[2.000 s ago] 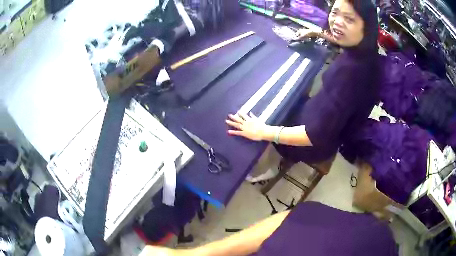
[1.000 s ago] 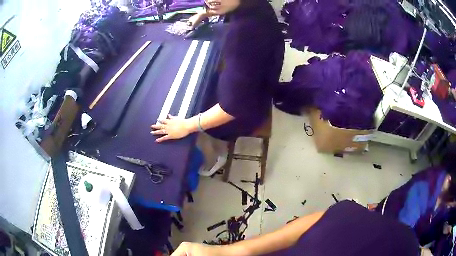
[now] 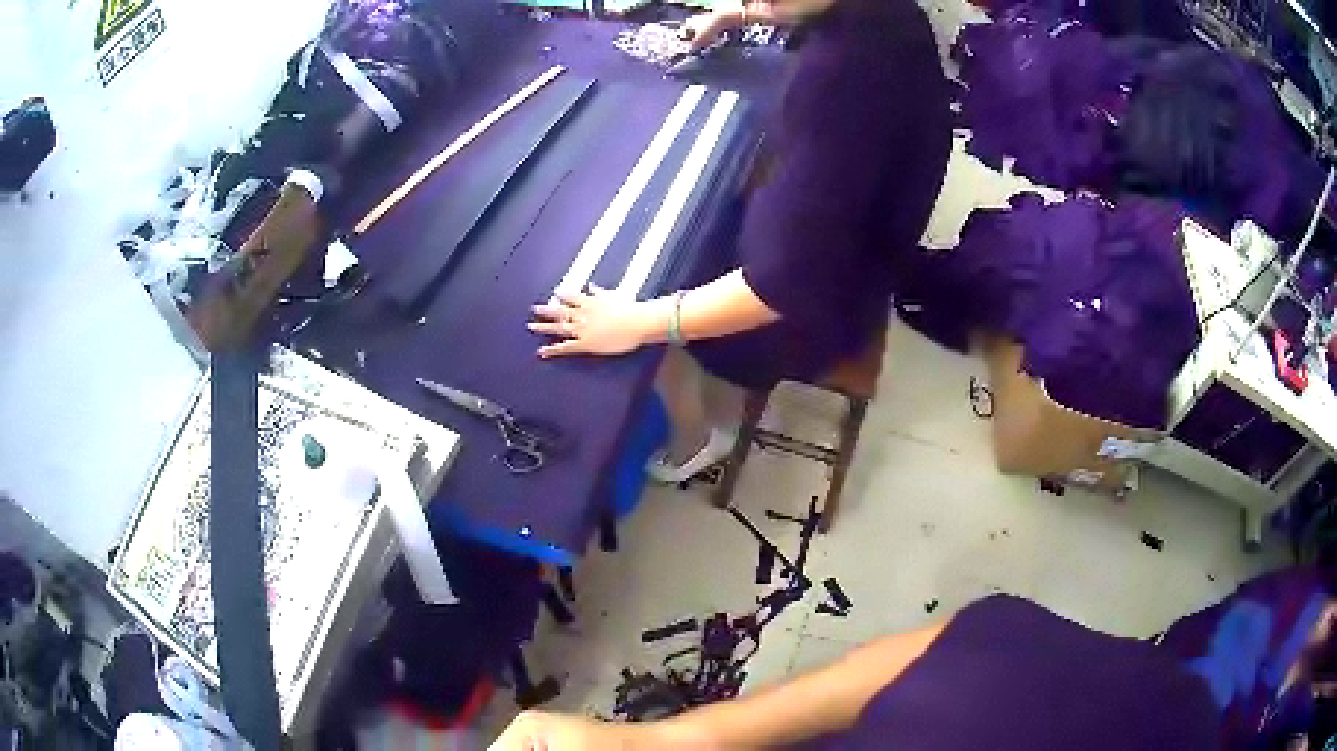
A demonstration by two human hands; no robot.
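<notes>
My right hand is at the bottom edge, mostly cut off, so whether it holds anything cannot be seen. My left hand is out of the picture. In front is a cutting table with dark purple cloth. Dark shears lie on its near part. Two long white strips lie on the cloth, with another person's hand flat at their near end. A wooden ruler and a dark strip lie to the left. A dark fabric band crosses a white patterned board.
A person in dark clothing is at the table's right side beside a wooden stool. Black scraps lie on the floor. Purple cloth is heaped over a cardboard box. A white machine table stands at right.
The view has swung right and down since the first frame, showing more floor. My right arm stays low in view. The other person's hand remains on the strips.
</notes>
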